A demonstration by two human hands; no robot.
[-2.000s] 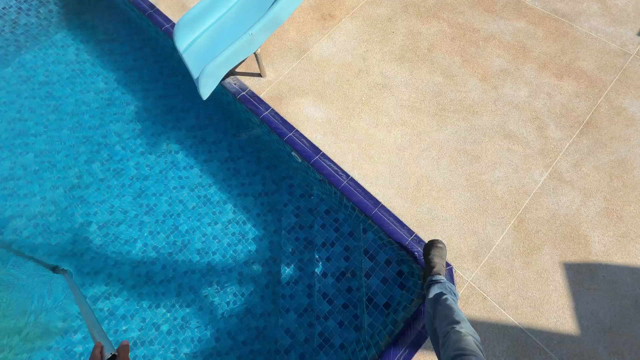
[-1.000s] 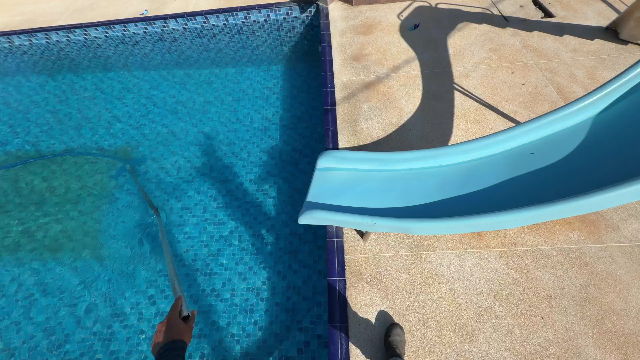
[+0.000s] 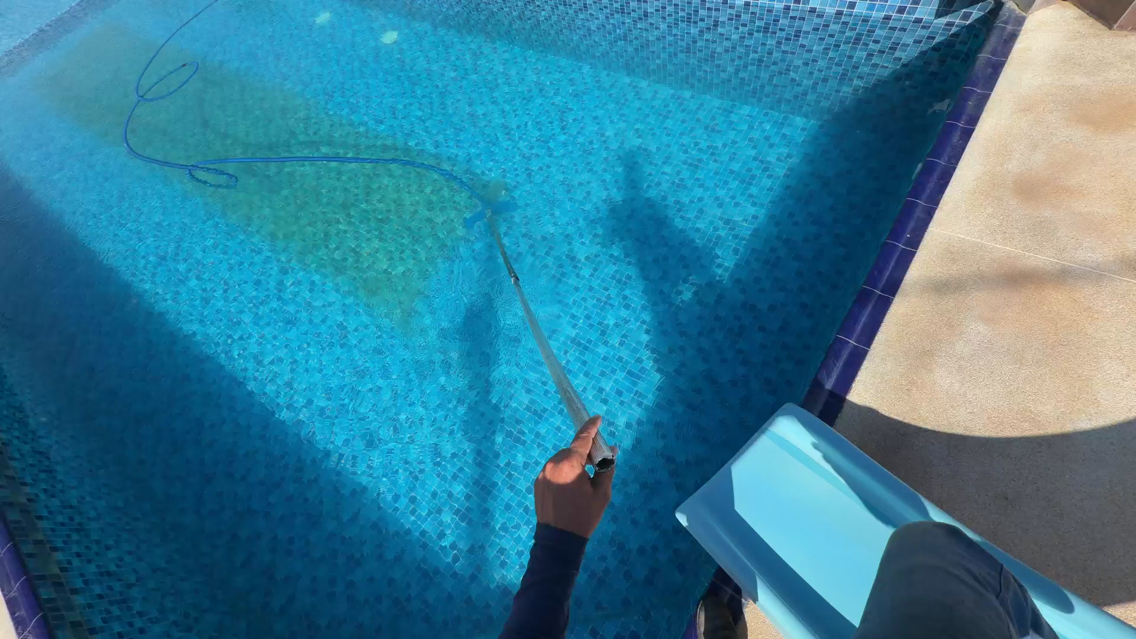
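My left hand (image 3: 575, 479), at the end of a dark sleeve, is closed around the upper end of a metal pole (image 3: 552, 359), whose open hollow end shows beside my fingers. The pole slants away into the pool water to a blue pool vacuum head (image 3: 491, 213), blurred by the water. A blue hose (image 3: 311, 160) runs from about there to the upper left, with loops in it. Cloudy greenish water (image 3: 346, 222) lies around and below the hose. My right hand is not in view.
A light blue slide (image 3: 799, 506) overhangs the pool at lower right, with my jeans-clad knee (image 3: 941, 577) above it. My shoe (image 3: 721, 617) is by the dark blue tiled edge (image 3: 887, 257). Stone paving (image 3: 1038, 311) borders the pool on the right.
The view has swung a lot. The slide's lip now shows at lower right, near my knee. My left hand stays on the pole; more of the hose and the vacuum head now show.
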